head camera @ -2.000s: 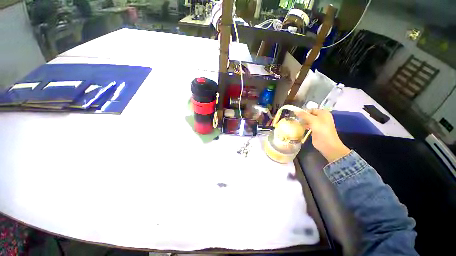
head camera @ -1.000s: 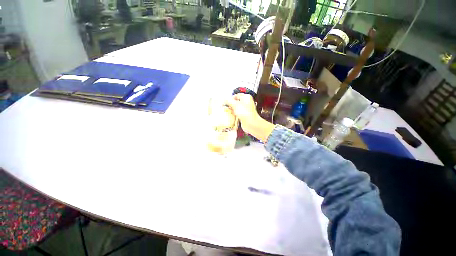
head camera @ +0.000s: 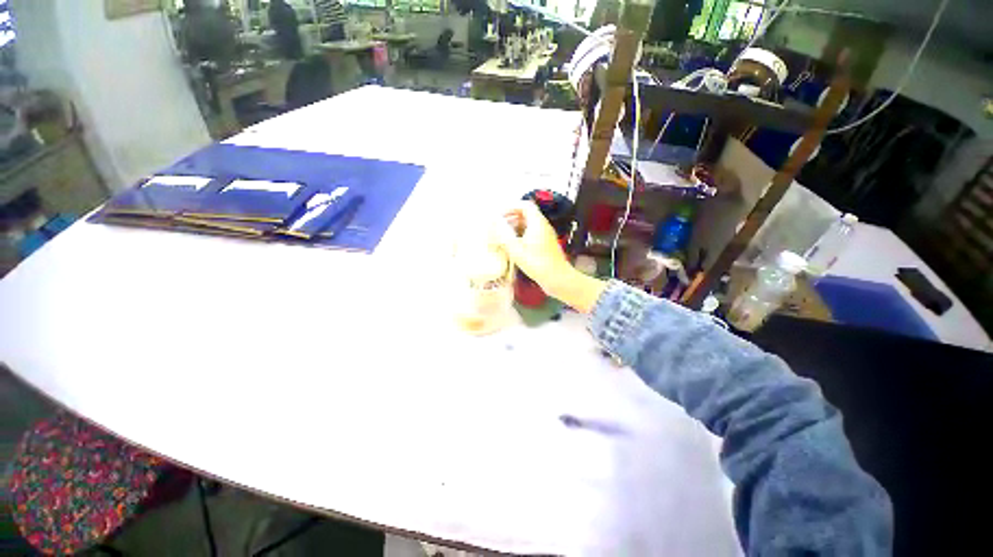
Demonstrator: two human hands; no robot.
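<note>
The cream-yellow lantern-style lamp [head camera: 487,292] stands on or just above the white table [head camera: 327,381], left of the tumbler; its upper part is washed out by glare. My right hand [head camera: 540,257] is closed on its handle at the top. The tumbler [head camera: 529,292], with black lid and red band, is partly hidden behind my hand. My left hand is not in view.
The wooden rack [head camera: 610,120] stands behind my forearm. A clear bottle with a white cap [head camera: 770,285] is beside it. The black surface [head camera: 871,403] lies right. Blue folders [head camera: 256,205] lie at left. A dark handheld item [head camera: 923,291] is far right.
The lamp has gone from the rack's right foot, beside the black surface, to the left of the tumbler, held by my right hand. The view has turned right. Over the last second little has moved.
</note>
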